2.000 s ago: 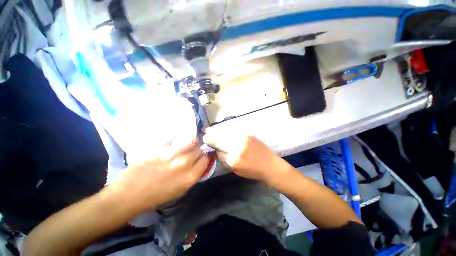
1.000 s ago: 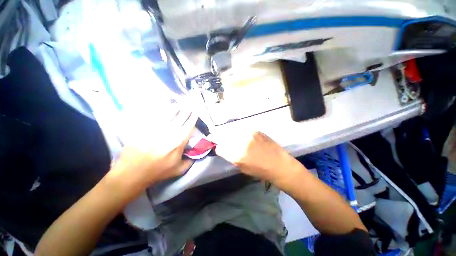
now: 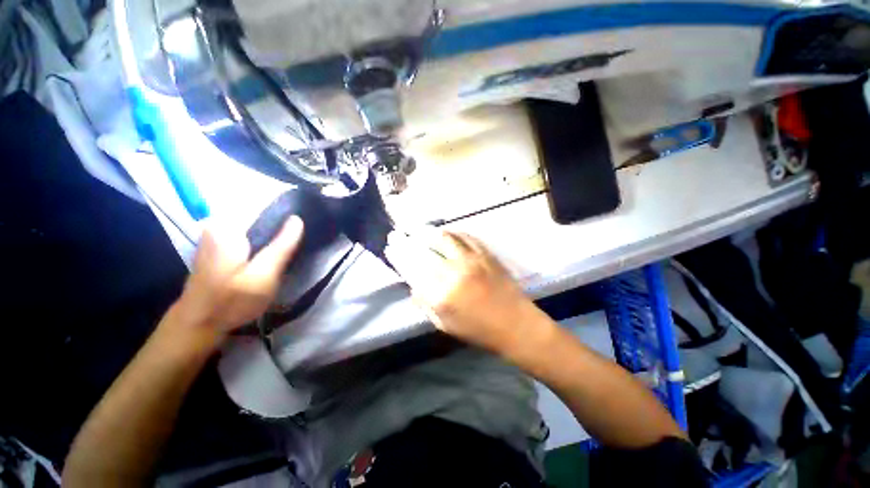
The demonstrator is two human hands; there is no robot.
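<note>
A black and pale garment piece [image 3: 329, 217] lies at the needle area of the white sewing machine [image 3: 668, 52]. Its dark part reaches the presser foot [image 3: 389, 170], and a pale part hangs over the table's front edge. My left hand [image 3: 237, 276] grips the piece on its left side, thumb on top of the dark fabric. My right hand [image 3: 458, 281] holds the fabric's right edge just in front of the presser foot, fingers bent. The fingertips of my right hand are washed out by the lamp light, and whether the needle is in the fabric cannot be told.
A black phone [image 3: 577, 157] lies on the machine bed. A blue-handled tool [image 3: 684, 138] and metal parts with a red item [image 3: 792, 124] are to its right. A blue crate [image 3: 637, 319] with cut pieces is below the table. Black fabric [image 3: 76, 286] is at far left.
My left hand has moved left and spread over dark fabric, which now shows at the presser foot. The pink-red strip is out of sight. The white glare at left has shrunk.
</note>
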